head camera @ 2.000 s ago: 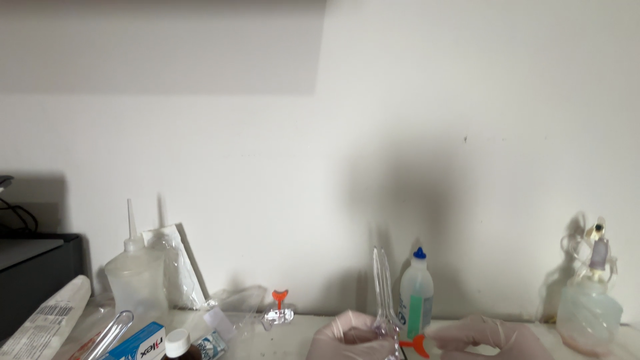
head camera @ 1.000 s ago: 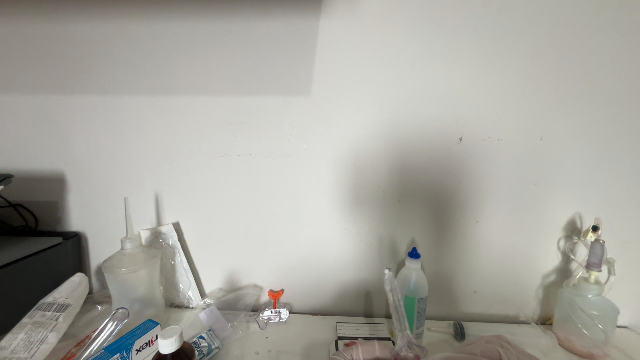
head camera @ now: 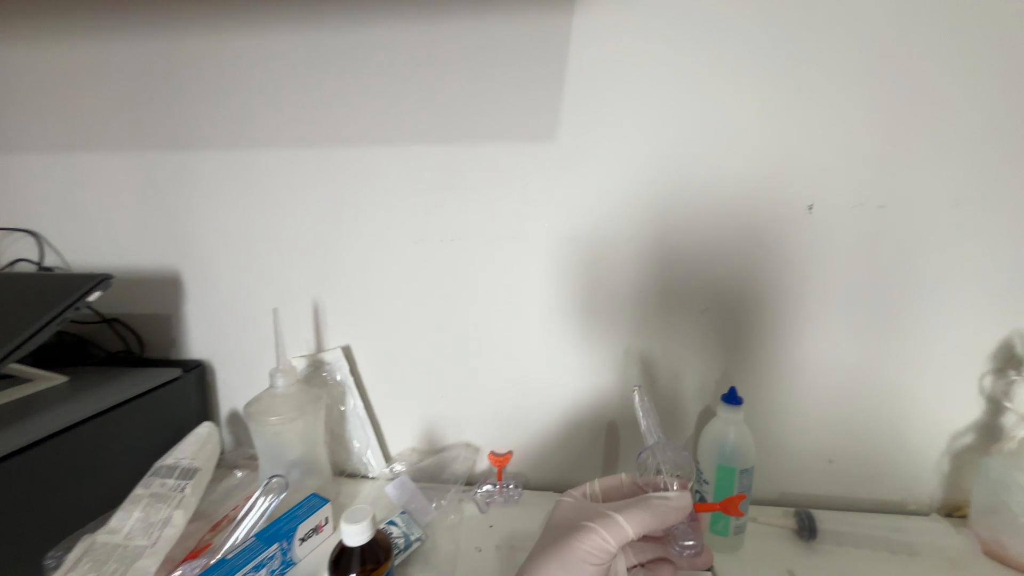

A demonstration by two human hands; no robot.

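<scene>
My left hand (head camera: 612, 524), in a pale glove, holds a clear plastic speculum (head camera: 668, 472) with thumb and fingers around its lower part. The blades point up and slightly left, and an orange wing screw (head camera: 722, 505) sticks out to the right. My right hand is not in view. Just behind the held speculum stands a translucent bottle (head camera: 726, 472) with a blue cap and green label. Left of the hand, a second clear speculum (head camera: 498, 490) with an orange screw is on the white table (head camera: 480, 544).
A large syringe (head camera: 832, 532) lies at right, near a translucent container (head camera: 996, 496). At left are a brown bottle (head camera: 362, 544), a blue-white box (head camera: 280, 540), a spouted bottle (head camera: 288, 432), wrapped packages (head camera: 152, 504) and a black cabinet (head camera: 104, 424). The wall (head camera: 448, 280) rises behind.
The left hand has come up higher into view with the speculum, whose orange screw shows again at its right. The right hand, seen at the bottom two seconds ago, has left the view.
</scene>
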